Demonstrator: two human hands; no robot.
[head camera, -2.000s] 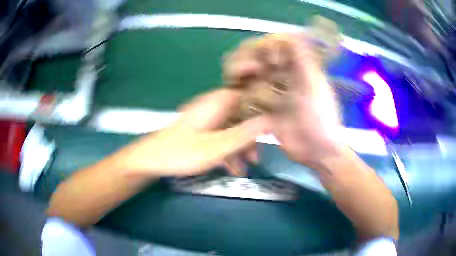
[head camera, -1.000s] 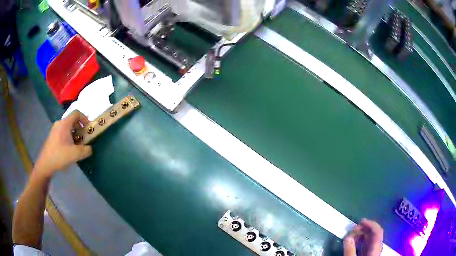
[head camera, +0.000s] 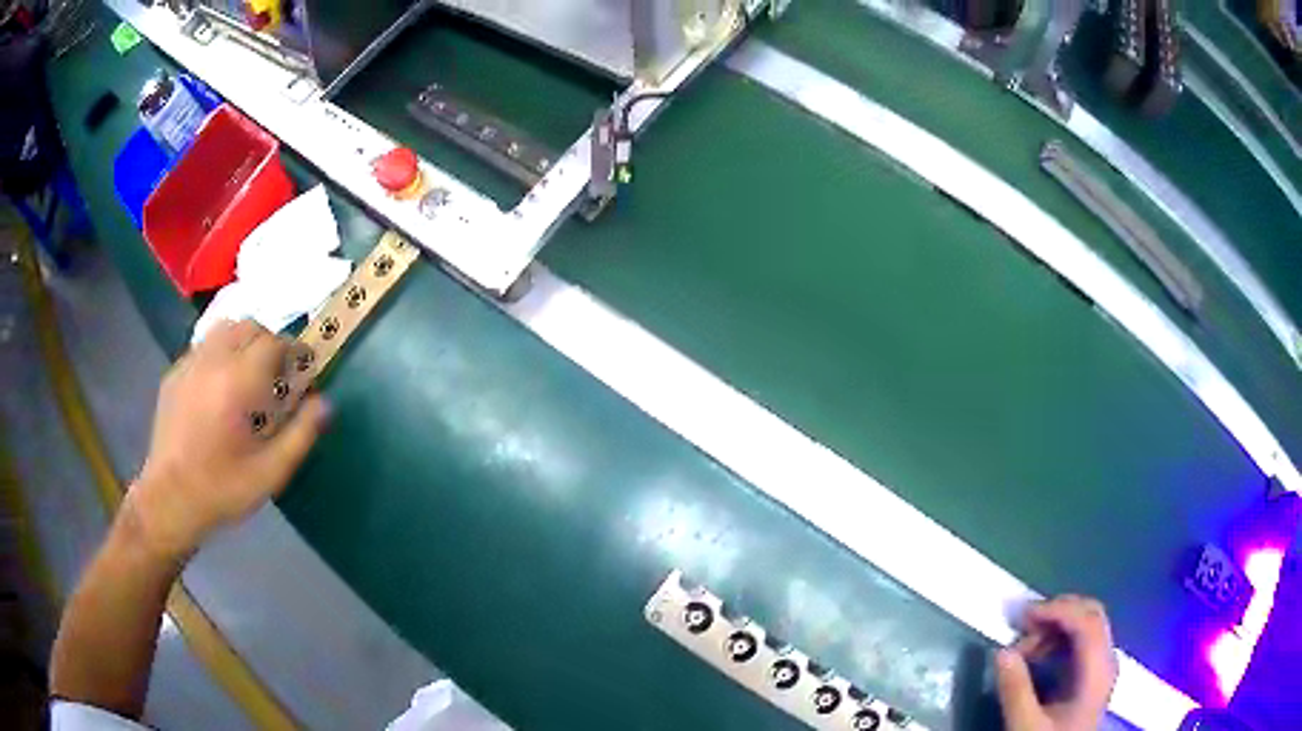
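My left hand (head camera: 226, 436) is closed around the lower end of a brownish perforated strip (head camera: 356, 297) with a row of dark-ringed holes. The strip slants up beside a white wipe, its far end by the machine frame. A silver six-port strip (head camera: 763, 660) lies on the bench at lower centre, ports up, its right end cut off by the picture's edge. My right hand (head camera: 1060, 668) is over the rail at lower right, slightly blurred, fingers curled with a gap to the thumb. I see nothing clearly held in it.
A red bin (head camera: 214, 200) and white wipe (head camera: 286, 264) are at left. The white machine frame (head camera: 471, 236) has a red button (head camera: 397, 173); a bar (head camera: 478, 132) lies inside. A ported part (head camera: 1214, 574) is by the violet lamp glow (head camera: 1245, 614). A grey bar (head camera: 1121, 226) lies on the far belt.
My left hand and the brownish strip have moved slightly right, and the strip is steeper. The ported part is nearer the lamp glow. The bar inside the machine frame shows more clearly.
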